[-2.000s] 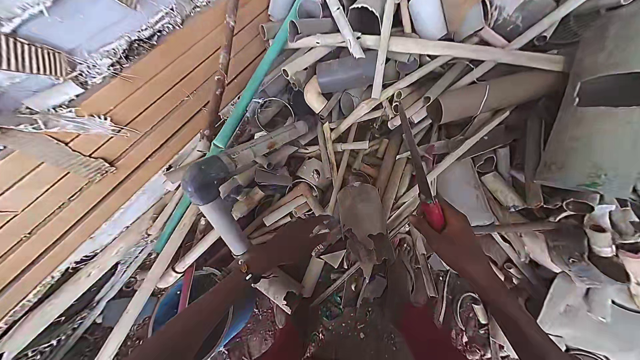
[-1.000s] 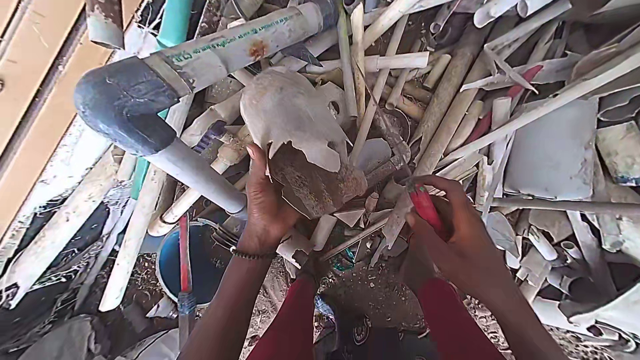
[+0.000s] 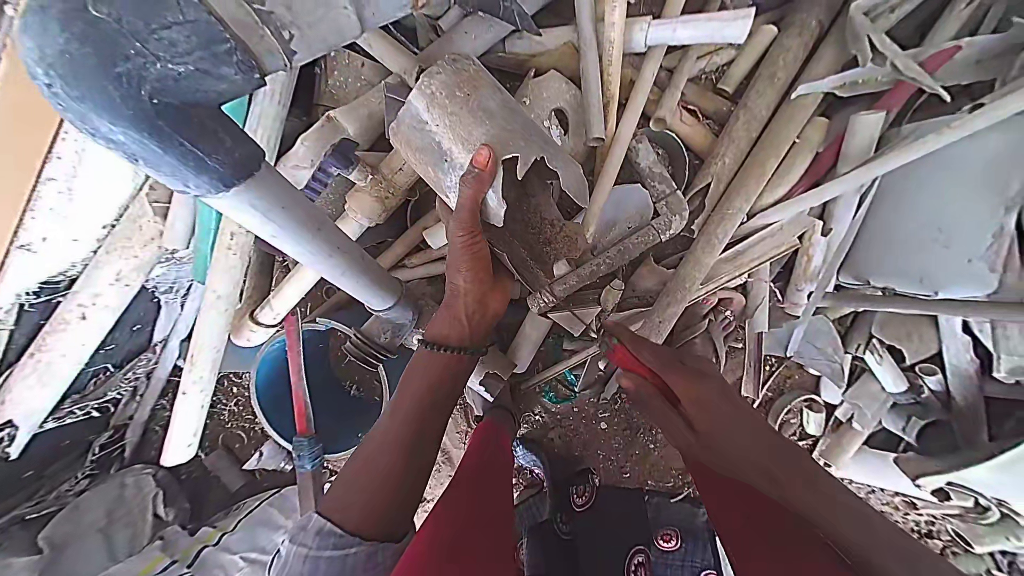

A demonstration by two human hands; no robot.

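Note:
My left hand [image 3: 474, 268] grips a broken piece of wide plastic pipe [image 3: 472, 120], thumb on its outside; its right edge is jagged. The pipe piece is tilted above the scrap pile. Lower right of it, my right hand [image 3: 660, 380] is closed around the red handle of a tool [image 3: 636, 360]; a thin blade seems to reach left from it, partly hidden among the scraps. A grey pipe with a large dark elbow [image 3: 144, 88] runs down beside my left wrist.
Scrap pipes and broken plastic pieces cover the ground ahead and to the right. A blue bucket [image 3: 268, 392] stands at the left, with a red-handled tool [image 3: 299, 376] by its rim. A flat grey plastic sheet [image 3: 932, 220] lies at the right.
Two seconds ago the tool's blade pointed up in my right hand; now it is held lower. My left hand has lifted the broken pipe piece, and the view has moved closer to the pile.

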